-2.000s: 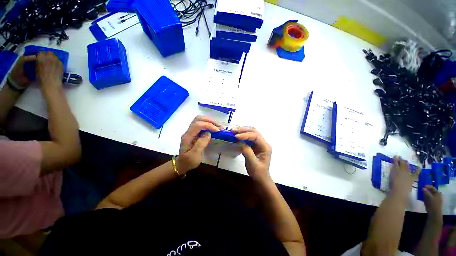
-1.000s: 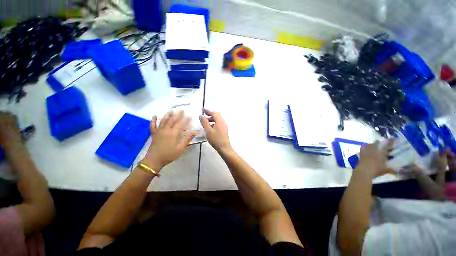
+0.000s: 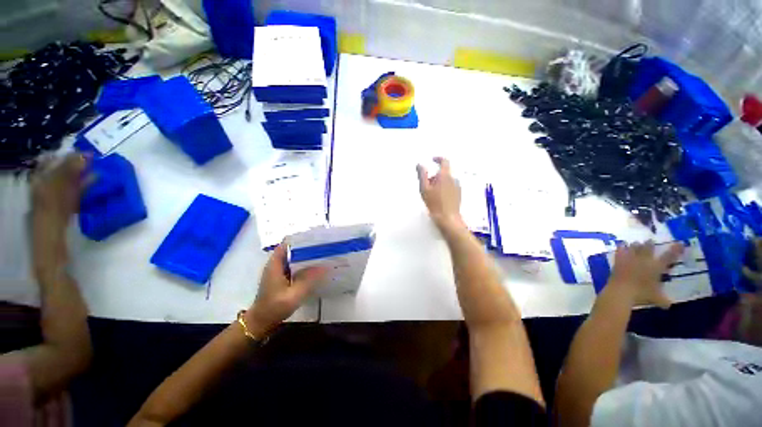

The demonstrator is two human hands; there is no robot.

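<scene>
My left hand point(image 3: 288, 288) grips a retail box point(image 3: 338, 271) near the table's front edge, its white face and a blue band turned up towards me. My right hand point(image 3: 440, 190) is over the table to the right, fingers apart, with nothing seen in it. It is just left of the leaning group of cartons point(image 3: 522, 221). A white carton point(image 3: 290, 200) lies flat just beyond the held box, below the tall carton stack point(image 3: 288, 67).
A tape roll point(image 3: 394, 96) stands behind. Blue trays point(image 3: 200, 238) lie at left. Heaps of black corded accessories point(image 3: 593, 150) lie at both sides. A neighbour's hand point(image 3: 643, 271) works at right, another person's blurred hand point(image 3: 58, 188) at left.
My left hand has come back from the flat carton and now holds a box upright. My right hand has moved away to the right, towards the leaning cartons.
</scene>
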